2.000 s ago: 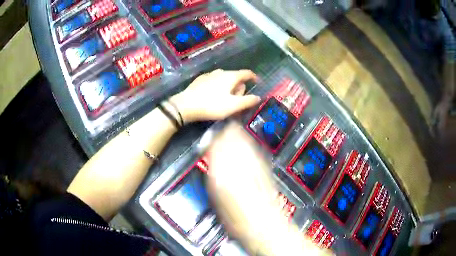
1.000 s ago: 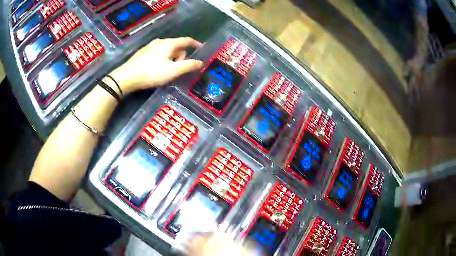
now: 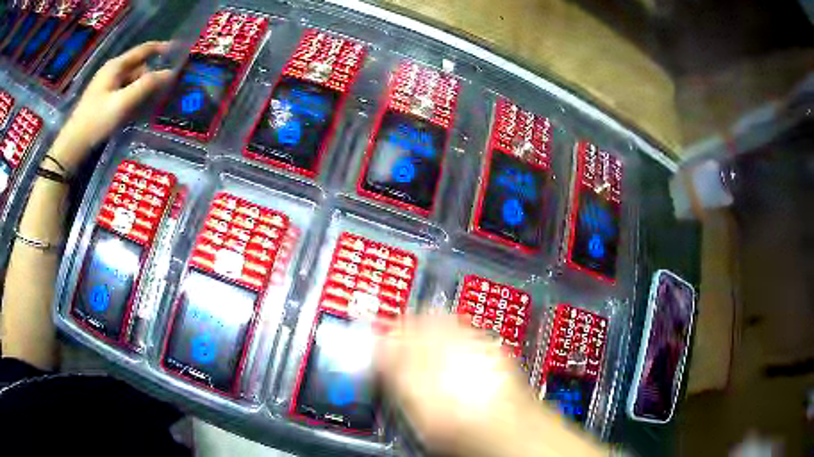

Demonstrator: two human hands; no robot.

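Red keypad phones with black screens and blue marking lie in two rows in a clear plastic tray. My left hand rests at the tray's left end, thumb and fingers apart, holding nothing visible. My right hand is blurred over the near row, beside the screen of the middle phone, and partly covers the phone to its right. Its fingertips are too blurred to show whether it holds anything.
Another tray of red phones lies at the left. A pale-cased smartphone lies right of the main tray. A white edge strip runs behind the tray, with a plywood board beyond. A pale metal bracket stands at the right.
The view has shifted right, so the tray and my left hand appear further left. My right hand has come further into view over the near row. The smartphone now shows fully.
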